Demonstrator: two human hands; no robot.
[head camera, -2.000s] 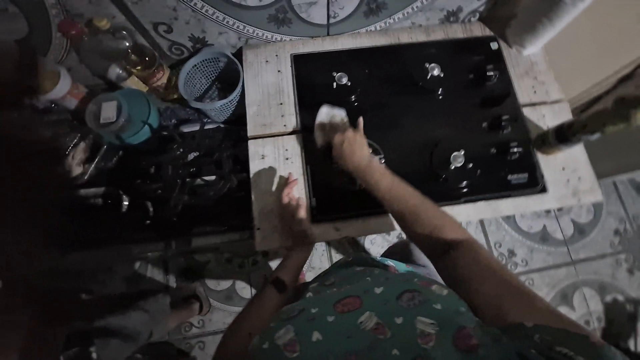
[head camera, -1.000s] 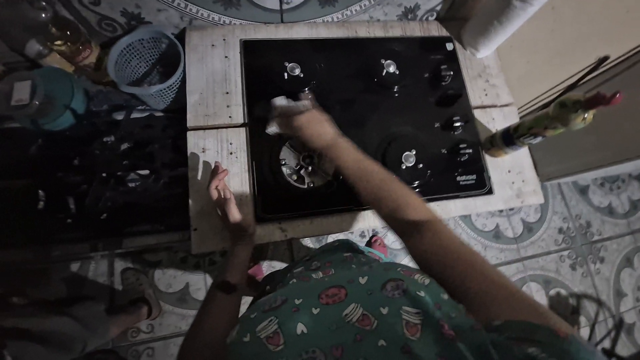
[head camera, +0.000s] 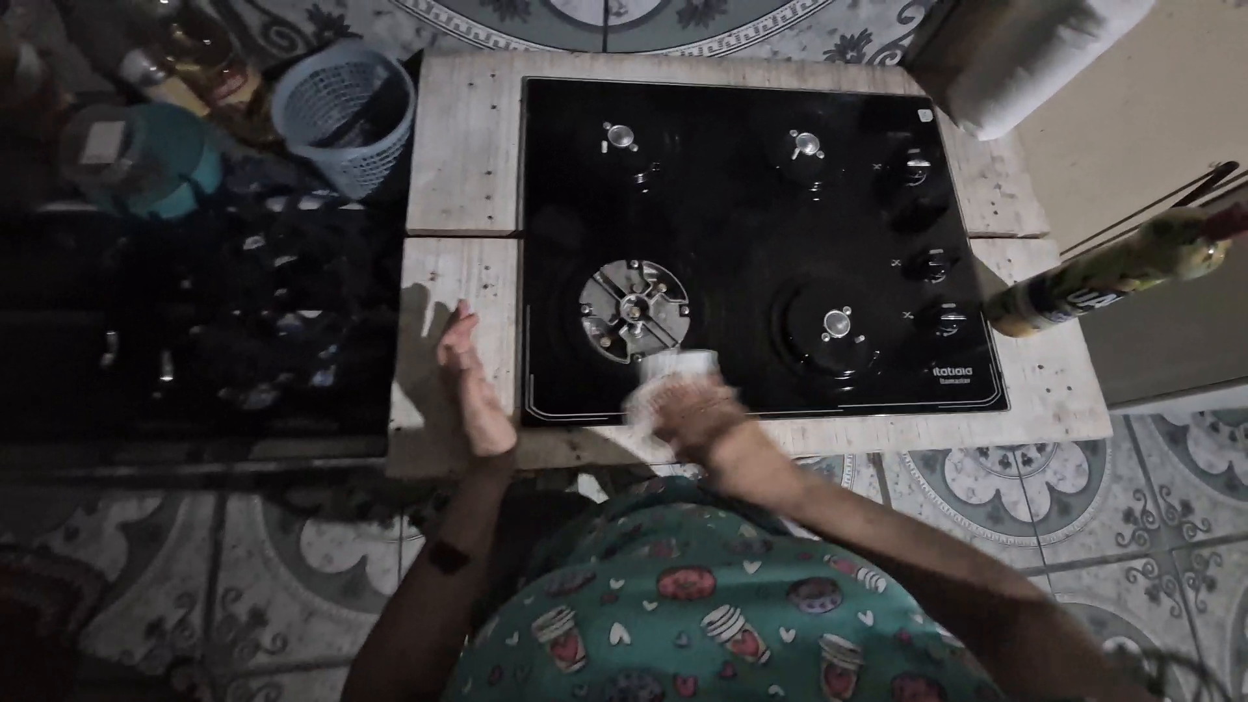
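My right hand (head camera: 697, 419) holds a white cloth or paper wad (head camera: 673, 375), blurred, at the front edge of a black glass cooktop (head camera: 721, 244), just below the bare large burner (head camera: 635, 310). Its fingers are closed around the wad. My left hand (head camera: 473, 385) rests at the left on the pale wooden boards (head camera: 463, 146) around the cooktop, fingers raised and apart, holding nothing. The smaller burners (head camera: 837, 324) show no grates or caps. Control knobs (head camera: 931, 263) line the right side.
A bottle with a yellow-green label (head camera: 1082, 288) stands at the right, below a white roll (head camera: 1043, 63). To the left are a blue plastic basket (head camera: 346, 117), a teal container (head camera: 146, 161), glass bottles (head camera: 210, 58) and dark shiny parts (head camera: 283, 312). Patterned tiles (head camera: 1014, 487) cover the floor.
My right hand with the white wad has moved from above the large burner down to the cooktop's front edge, uncovering the burner. My left hand stays on the boards.
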